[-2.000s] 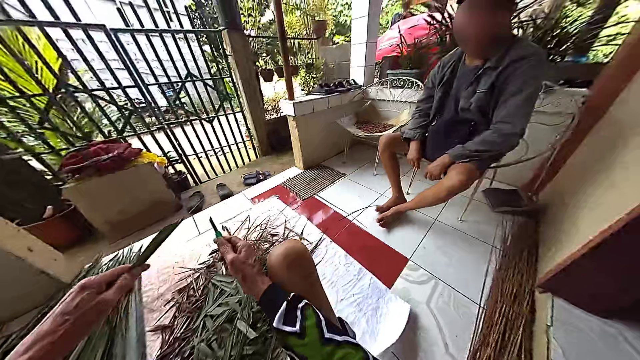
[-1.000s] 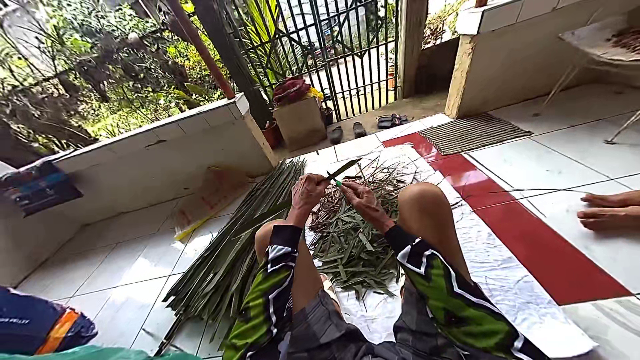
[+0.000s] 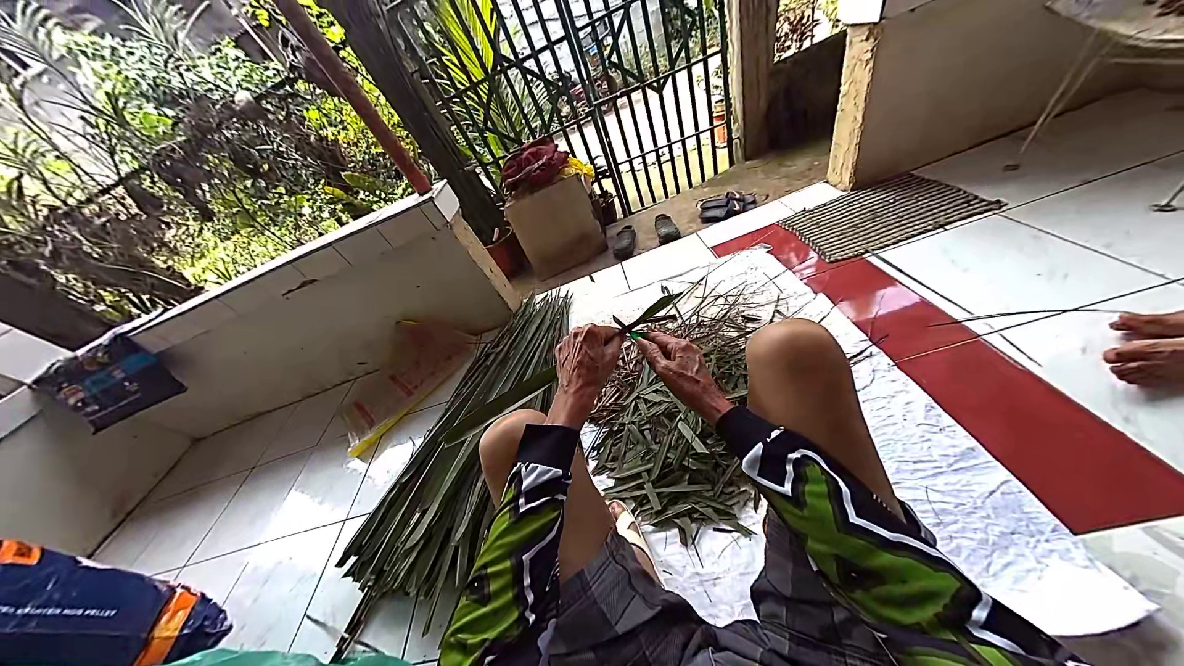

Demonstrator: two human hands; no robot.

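My left hand point(image 3: 588, 361) is closed on a long green palm leaflet point(image 3: 504, 404), whose one end sticks out past my fingers and whose other part trails back over my left knee. Close against it, my right hand point(image 3: 682, 370) grips a small green-handled tool point(image 3: 635, 336), probably a knife; its blade is hard to make out. Under my hands lies a heap of cut leaf pieces point(image 3: 680, 462) and thin stalks on a white cloth point(image 3: 934, 481). Left of my left leg, a bundle of long leaflets point(image 3: 444, 462) rests on the tiles.
A low wall point(image 3: 342, 287) runs along the left, with a plastic bag point(image 3: 407, 379) near it. At lower left is a dark blue sack point(image 3: 102, 606). Ahead are a ribbed mat point(image 3: 888, 217), footwear point(image 3: 666, 229) and a metal gate point(image 3: 638, 102). Another person's foot point(image 3: 1145, 351) shows at right.
Two seconds ago my hands were apart, one with a leaflet, the other with the green tool; now they are together. The view has swung toward the left wall.
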